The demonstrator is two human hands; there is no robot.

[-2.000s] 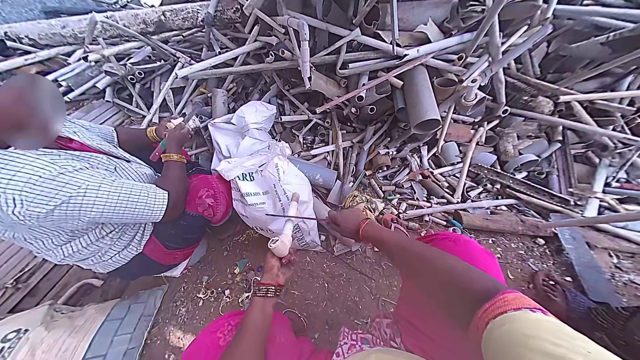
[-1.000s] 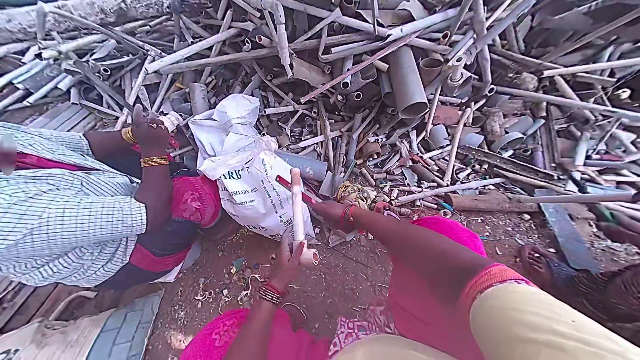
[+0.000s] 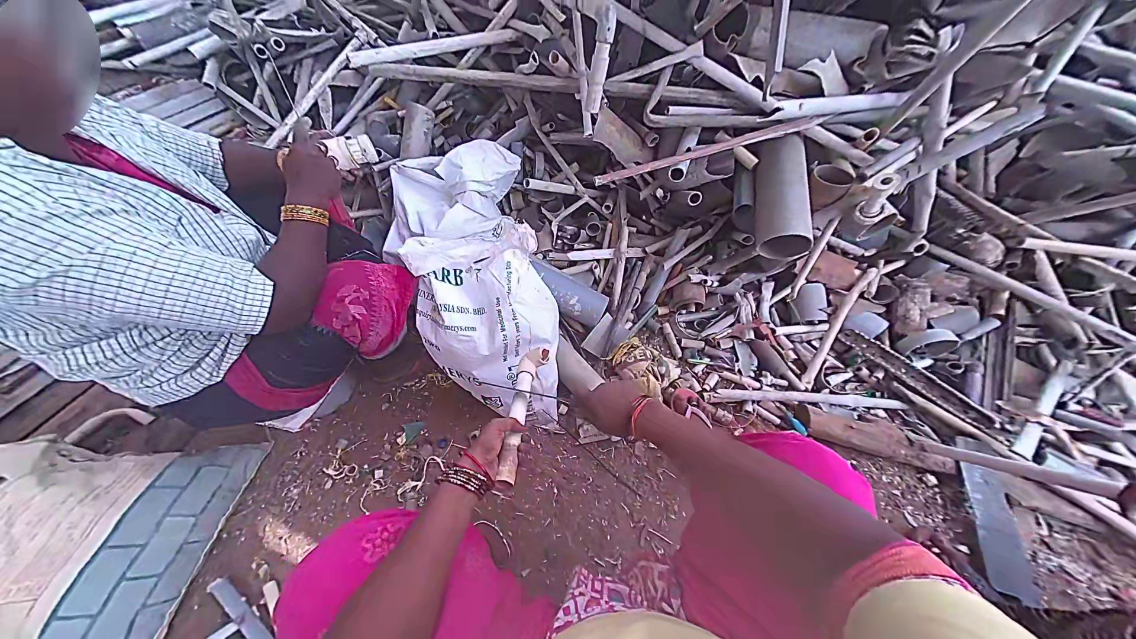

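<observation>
My left hand (image 3: 493, 445) is closed around a short, dirty white plastic pipe (image 3: 522, 399), held tilted with a fitting at its upper end. My right hand (image 3: 617, 406) is closed to the right of it, in front of the pile. A thin dark rod-like tool (image 3: 479, 382) runs left from this hand and crosses the pipe; its exact kind is unclear. Beside the right fingers is a grey pipe-like piece (image 3: 577, 368), and I cannot tell whether the hand touches it. Just behind the pipe stands a white woven sack (image 3: 484, 311) bearing printing.
A large heap of scrap plastic pipes (image 3: 781, 195) spreads behind and to the right. At left a person (image 3: 124, 257) in a checked shirt sits holding a white fitting (image 3: 349, 152). A printed sheet (image 3: 151, 541) lies at lower left; a flat grey strip (image 3: 998, 524) lies at right.
The pipe stood more upright one second ago, with a red-edged tool beside it; now it tilts, its fitting end is up, and the thin dark tool crosses it. The other person's hands have shifted.
</observation>
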